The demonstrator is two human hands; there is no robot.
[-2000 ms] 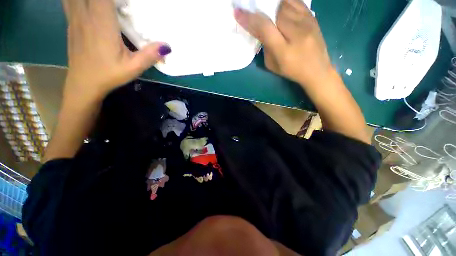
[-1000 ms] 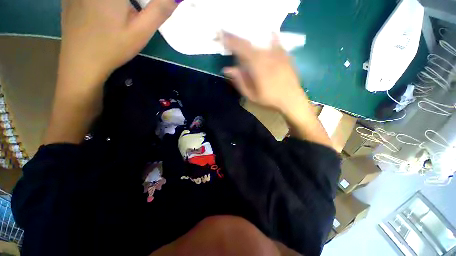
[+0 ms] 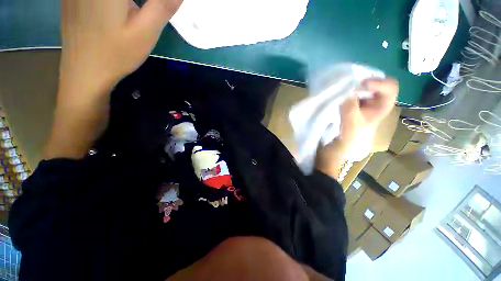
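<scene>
A white plastic housing (image 3: 239, 22), overexposed and cut off by the top edge, lies on the green bench. My left hand (image 3: 123, 33) is at the housing's left side, its fingers partly outside the top edge; whether it grips the housing cannot be told. My right hand (image 3: 368, 104) is off the housing, over the bench's front edge, closed on a white crumpled cloth (image 3: 327, 104). The cloth hangs to the left of the hand and is blurred.
A white cabled unit (image 3: 434, 33) lies on the bench (image 3: 351, 33) at the right. Thin white cables (image 3: 472, 148) hang at the far right. Closed cartons (image 3: 393, 208) stand on the floor at the lower right. Rows of small parts (image 3: 12, 164) show at the left edge.
My right hand has moved right and down off the housing, with the white cloth now spread out from it. The housing sits higher in view. My left hand stays at the housing's left side.
</scene>
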